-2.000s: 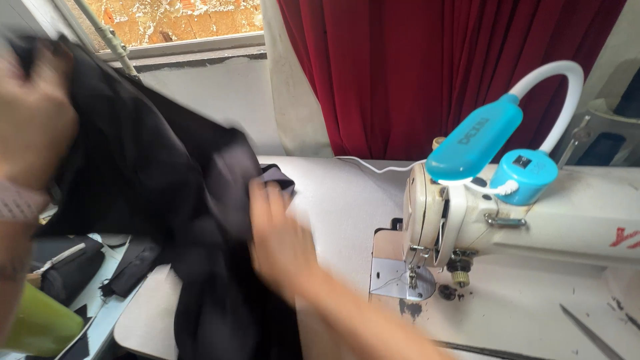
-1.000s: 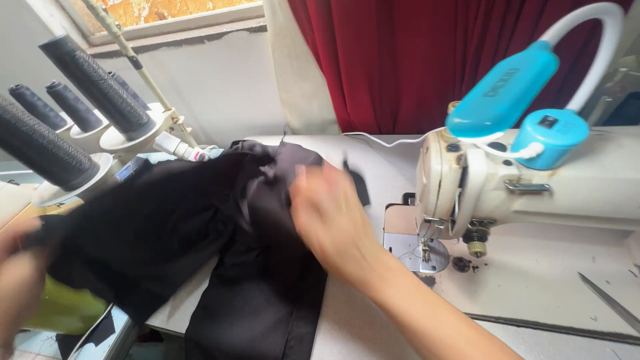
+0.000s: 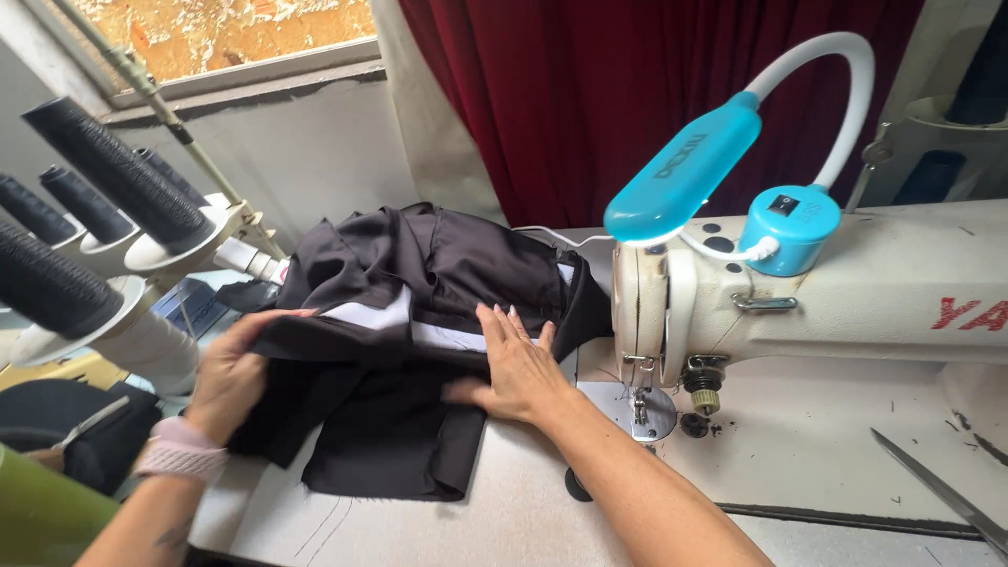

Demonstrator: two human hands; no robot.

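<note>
A black fabric garment piece [image 3: 394, 425] with white lining strips lies bunched on the white sewing table [image 3: 409, 528], left of the sewing machine [image 3: 803, 315]. Its left edge is pinched in my left hand [image 3: 232, 378], between thumb and fingers. My right hand [image 3: 516, 362] rests on the cloth near its right side, fingers spread, the thumb blurred. The presser foot [image 3: 639, 405] stands over the metal needle plate to the right of my right hand, with no cloth under it.
Cones of dark thread [image 3: 118, 173] stand at the left. A blue lamp [image 3: 685, 169] is mounted on the machine. Scissor blades [image 3: 937, 488] lie at the lower right. Behind hangs a red curtain [image 3: 551, 102]. A green object [image 3: 47, 504] is at the lower left.
The black cloth, earlier raised and swinging at the left, now lies mostly on the table with white strips showing. My left hand has moved in toward it from the left edge.
</note>
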